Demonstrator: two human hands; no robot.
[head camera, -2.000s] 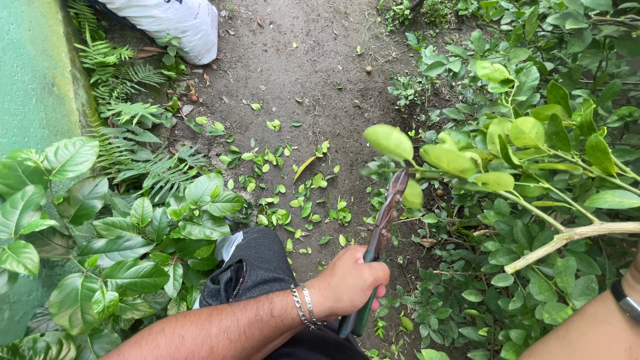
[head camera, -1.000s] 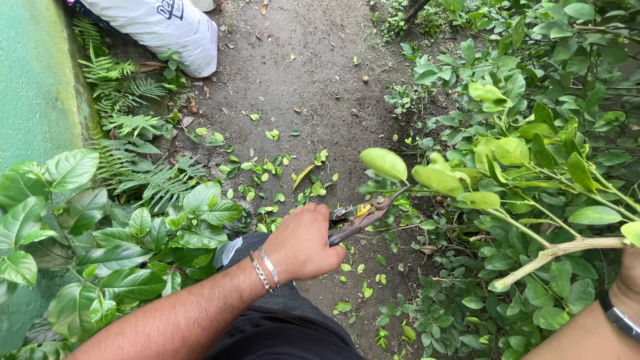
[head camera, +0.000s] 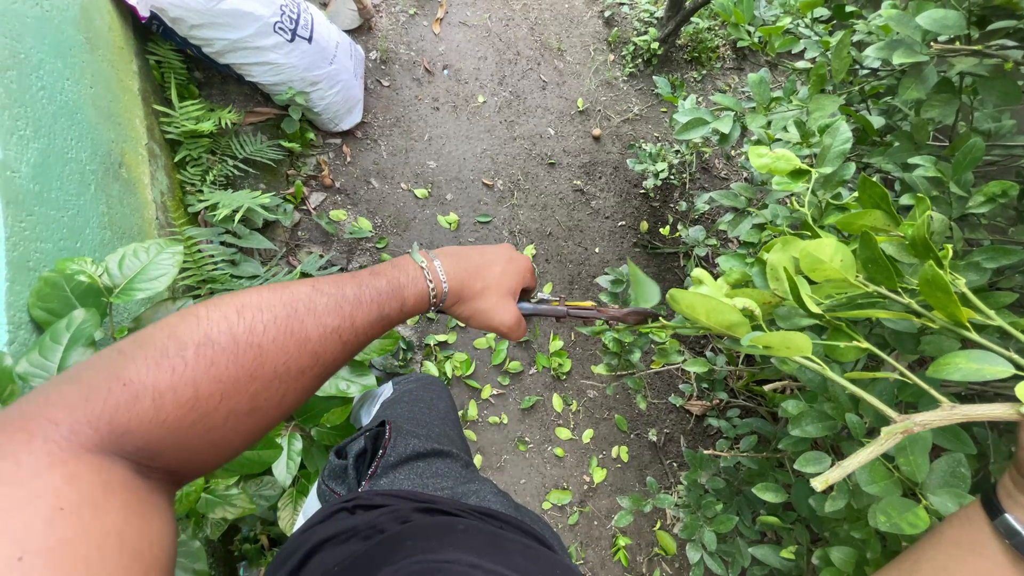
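My left hand (head camera: 488, 292), wearing two chain bracelets at the wrist, grips pruning shears (head camera: 588, 311) with yellow showing between the metal parts. Their blades point right and meet the leafy tip of a branch, beside a pale leaf (head camera: 642, 286). Whether the blades are closed on a stem cannot be told. The thick, pale cut branch (head camera: 888, 440) carries several thin green shoots with leaves (head camera: 828, 260). At the right edge my right hand (head camera: 1018, 472), mostly out of view, holds it; a dark band (head camera: 1003, 518) circles that wrist.
Dense green shrubs (head camera: 808, 432) fill the right side. Fallen leaves (head camera: 556, 360) lie on the bare soil path (head camera: 512, 160). Ferns (head camera: 232, 200), a broad-leaved plant (head camera: 68, 344) and a green wall (head camera: 76, 160) stand at the left. A white printed sack (head camera: 312, 72) lies at the upper left.
My left hand first moved up from the bottom middle, then farther right, and the shears have swung from upright to nearly level. The right hand stays at the right edge with the branch.
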